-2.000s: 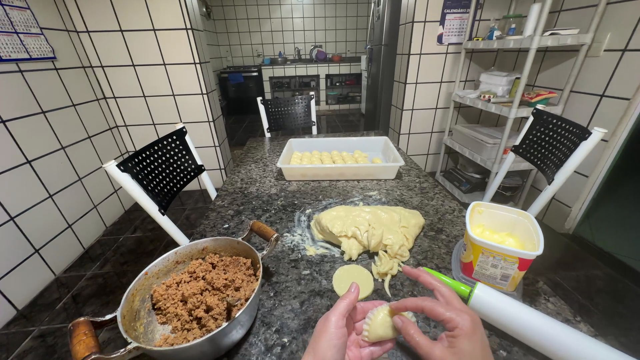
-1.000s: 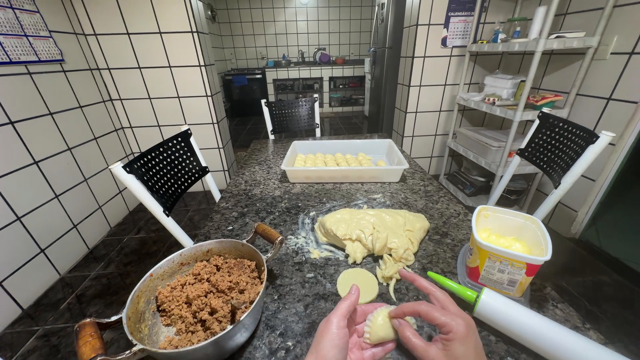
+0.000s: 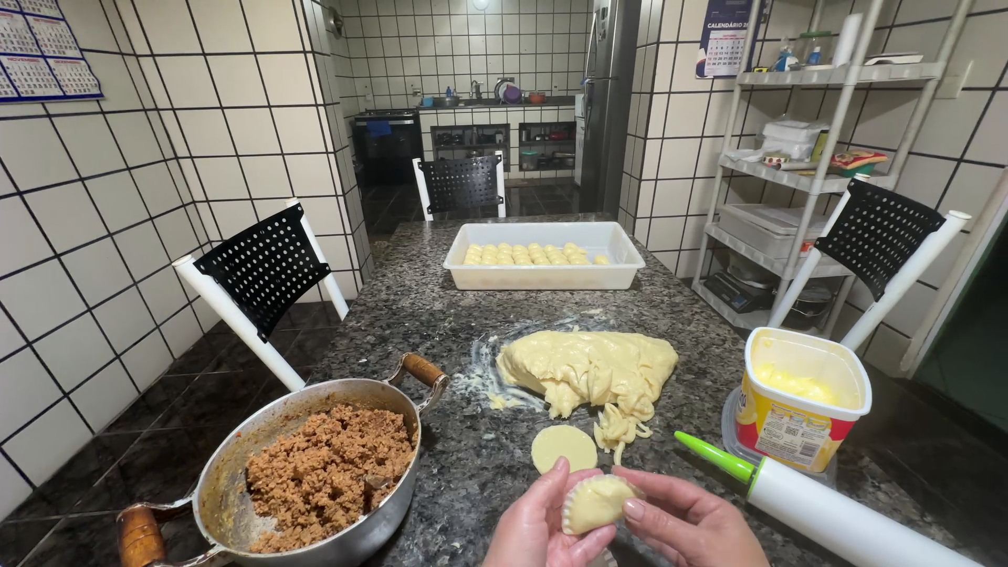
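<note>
A folded half-moon dough dumpling with a pleated edge rests on the fingers of my left hand, which cradles it from the left and below. My right hand pinches its right end between thumb and fingers. Just beyond lies a flat dough disc on the granite table, beside dough scraps. Behind them sits a large mound of pale dough with flour at its left. A metal pot of cooked ground meat stands at the left.
A rolling pin with a green handle lies at the right, near an open margarine tub. A white plastic tray of small dough pieces is farther back. Chairs surround the granite table; a shelf rack stands at the right.
The dumpling is tilted up more in my hands, its pleated edge now toward the left. My right fingers have shifted onto its right end.
</note>
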